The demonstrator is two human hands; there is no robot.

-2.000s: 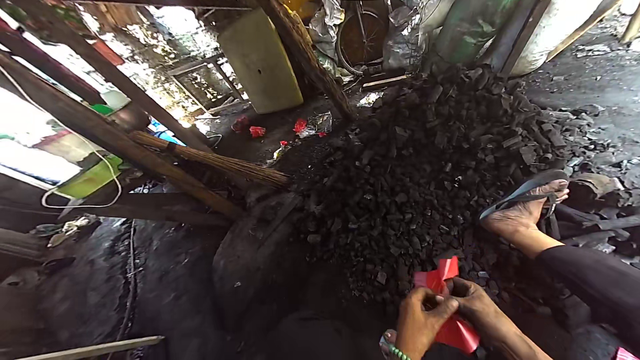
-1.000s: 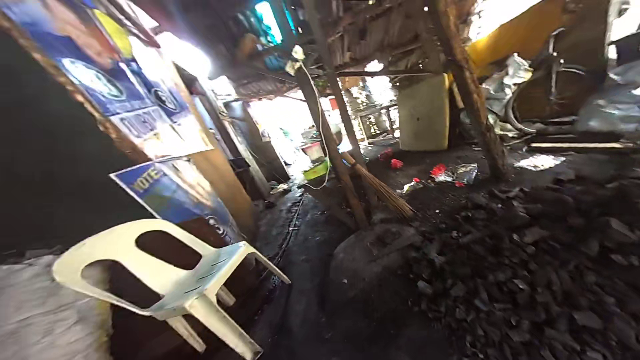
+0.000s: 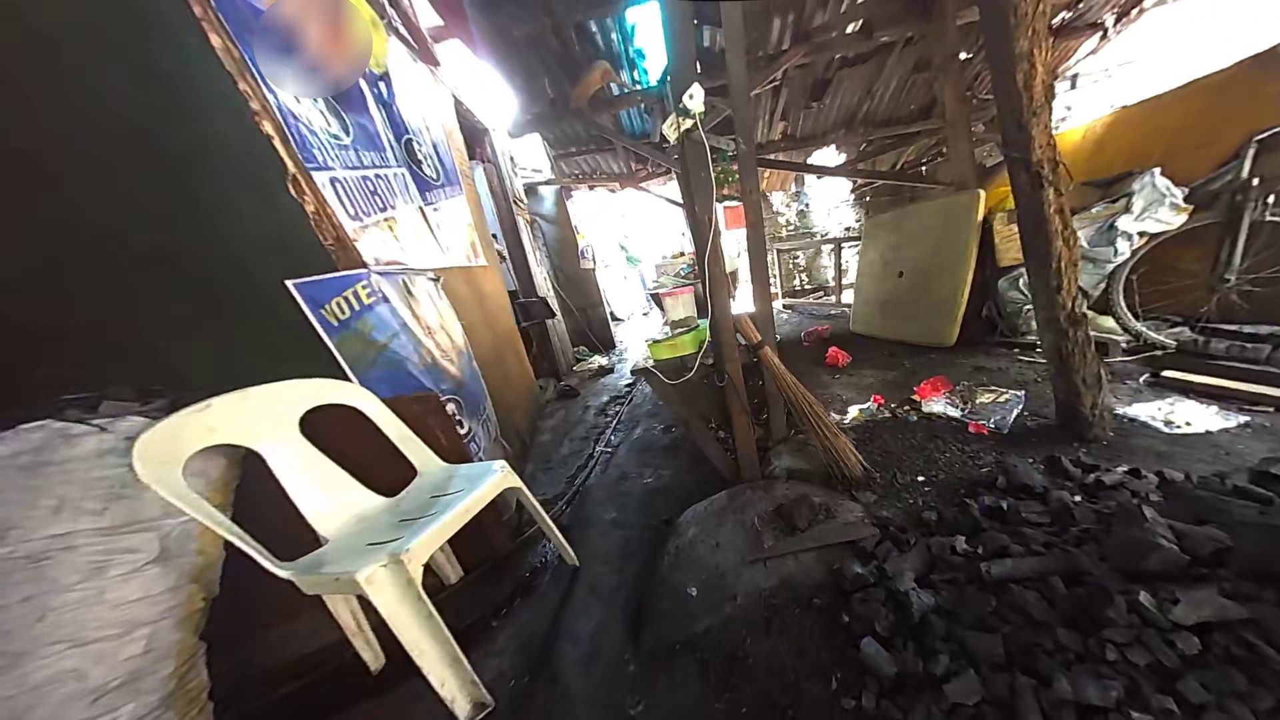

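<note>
Neither my left hand nor my right hand shows in the head view now, so what they hold is hidden. A heap of charcoal pieces [image 3: 1060,600] fills the lower right. Beside it lies a rounded dark mound [image 3: 750,540], and a stick broom [image 3: 805,405] leans against wooden posts just behind that. A white plastic chair [image 3: 400,510] stands at the left. Crumpled red plastic bags [image 3: 838,356] lie on the ground past the charcoal.
A thick wooden post [image 3: 1050,230] rises behind the charcoal. Farther back are an upright foam pad [image 3: 915,268] and a bicycle wheel [image 3: 1150,290]. A white sack [image 3: 90,560] is at the lower left. A green basin [image 3: 678,342] sits near the middle posts.
The view has swung up and left from the charcoal. Two seconds ago both hands held a piece of red plastic above the heap; they are out of view now.
</note>
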